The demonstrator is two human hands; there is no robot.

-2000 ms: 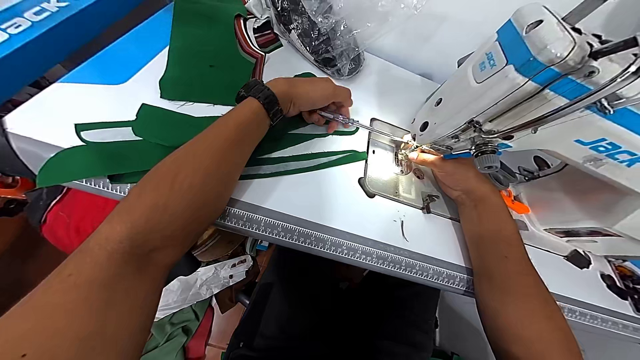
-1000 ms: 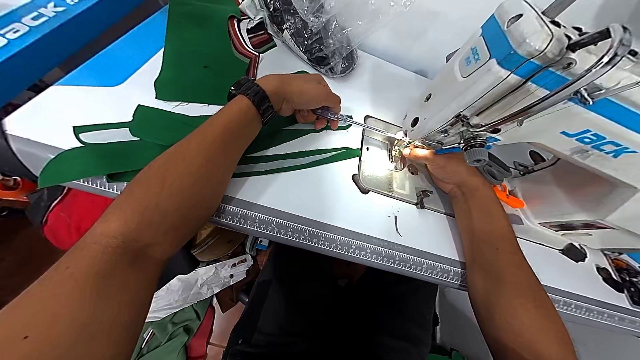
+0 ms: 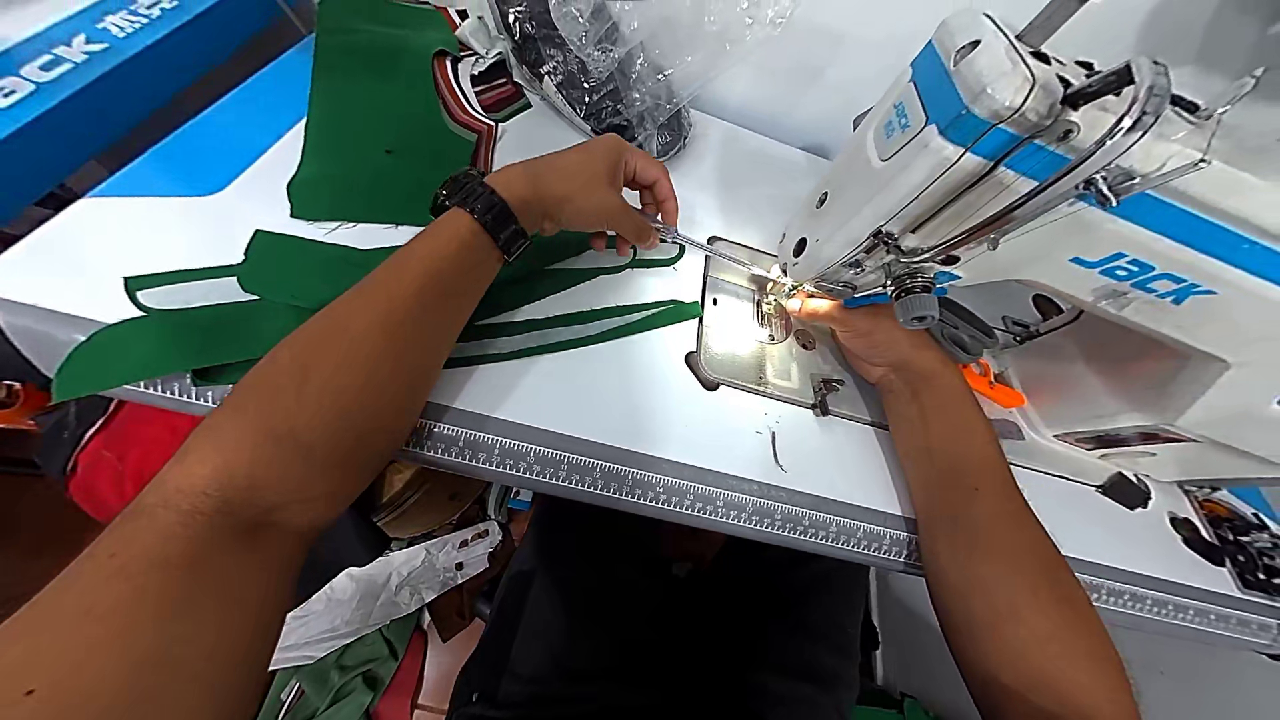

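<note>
In the head view my left hand [image 3: 610, 195] holds a screwdriver [image 3: 715, 252] by its clear handle, the shaft pointing right to the needle area of a white and blue Jack sewing machine [image 3: 960, 150]. My right hand [image 3: 870, 330] is at the needle area from the other side, its fingertips by the presser foot and needle; glare hides whether they hold anything. Below them lies the lit metal needle plate [image 3: 765, 315]. Green fabric pieces with pale strips [image 3: 330, 275] lie on the table under and beside my left forearm.
A larger green fabric piece [image 3: 375, 130] with striped trim lies at the back left, beside a clear plastic bag [image 3: 640, 60]. A ruler strip [image 3: 640, 480] runs along the table's front edge. An orange object [image 3: 993, 385] sits right of my right wrist.
</note>
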